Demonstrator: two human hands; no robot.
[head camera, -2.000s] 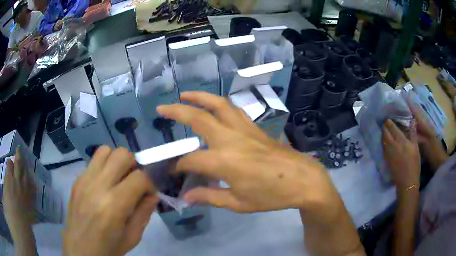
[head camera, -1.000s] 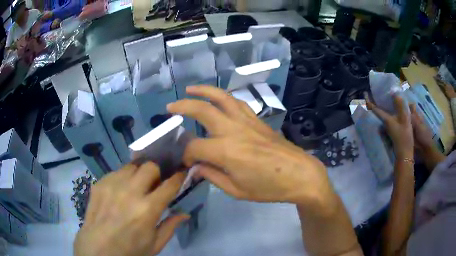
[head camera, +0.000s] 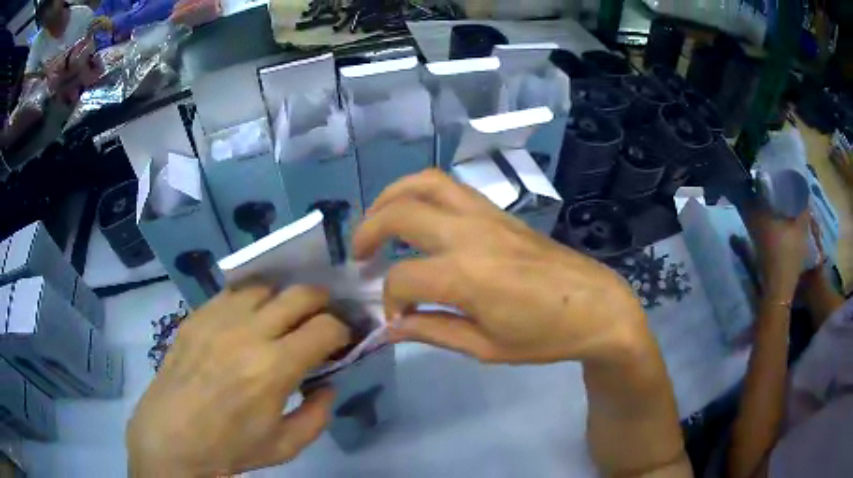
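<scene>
A pale blue-grey carton (head camera: 363, 400) with a dark product picture stands on the white sheet in front of me, its white top flap (head camera: 281, 250) raised. Thin tissue wrap (head camera: 369, 317) shows crumpled in its mouth. My left hand (head camera: 245, 373) is at the left side of the mouth, fingers bent over the edge, partly hiding the carton. My right hand (head camera: 486, 280) is at the right side, its thumb and fingers pinching the wrap. What lies inside the carton is mostly hidden.
Open cartons (head camera: 313, 177) line the back. Closed cartons (head camera: 56, 327) stand at left. Stacked black moulded cups (head camera: 591, 140) and a heap of small fittings (head camera: 655, 278) lie at right; more fittings lie at left. A neighbour's hand (head camera: 784, 247) holds a grey round-headed unit beside an open carton (head camera: 720, 266).
My left hand stays at the mouth; my right fingers have drawn together on the wrap. The flap leans further left. At right, the neighbour's hand now holds a grey unit. The neighbour hand at far left has gone.
</scene>
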